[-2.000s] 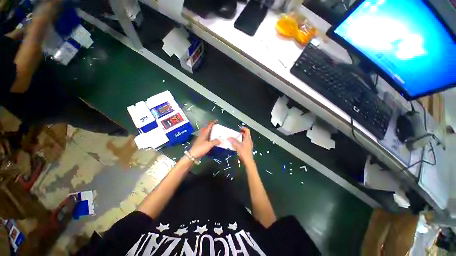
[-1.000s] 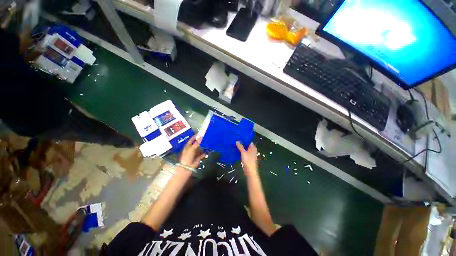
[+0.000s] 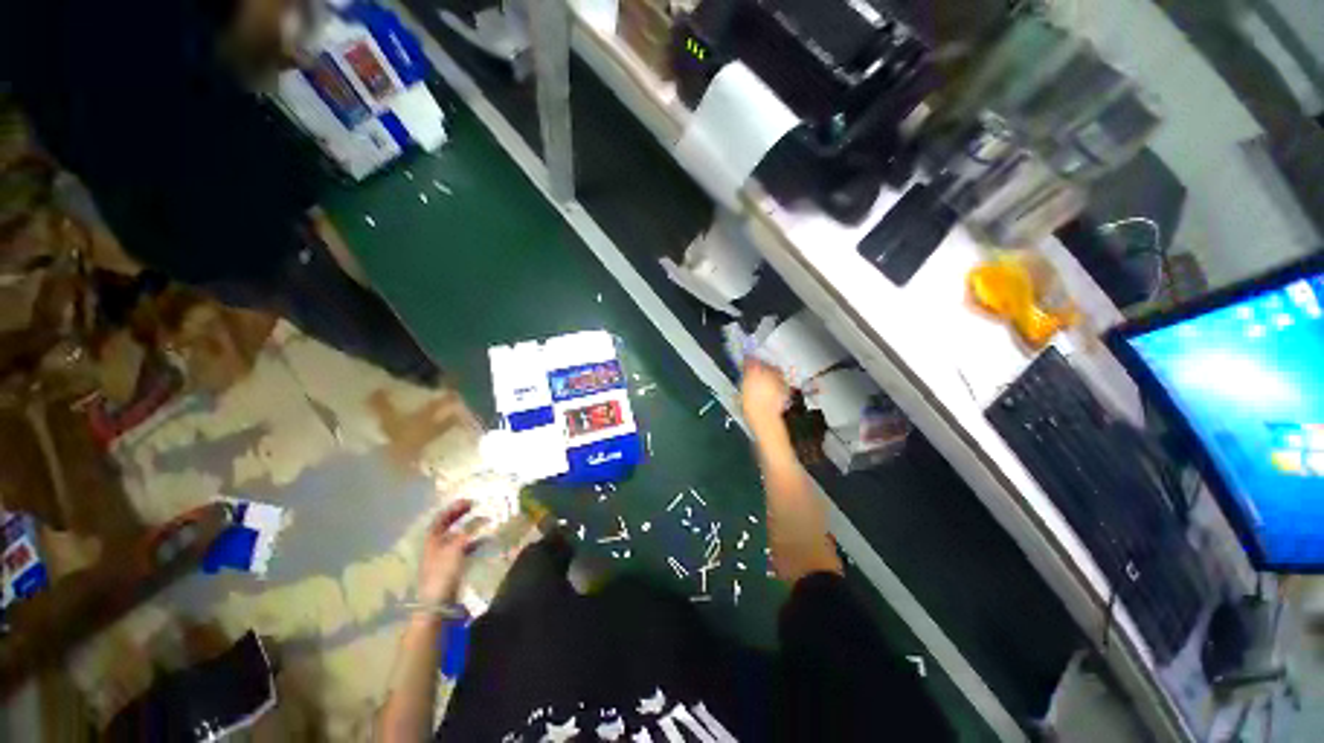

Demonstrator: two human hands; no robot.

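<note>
A stack of printed white and blue carton blanks (image 3: 564, 412) lies on the green work surface, with red panels on top. My left hand (image 3: 452, 543) is beyond the near edge of the surface, below the stack, fingers a little apart, with nothing seen in it. My right hand (image 3: 765, 392) reaches over the metal rail to the dark belt. A blurred white piece (image 3: 748, 344) is at its fingertips; whether I grip it is unclear. White flapped cartons (image 3: 868, 424) sit on the belt beside my hand.
Small white trim (image 3: 707, 549) is scattered on the green surface. A metal post (image 3: 552, 109) stands at the rail. The white shelf (image 3: 929, 322) holds a phone, orange object, keyboard and monitor. Another person (image 3: 189, 160) is at upper left by more blanks (image 3: 363, 90). Cardboard litters the floor.
The blue blank no longer shows between my hands. My hands have parted, the right to the belt, the left past the near edge. The view has turned, and the stack appears further right.
</note>
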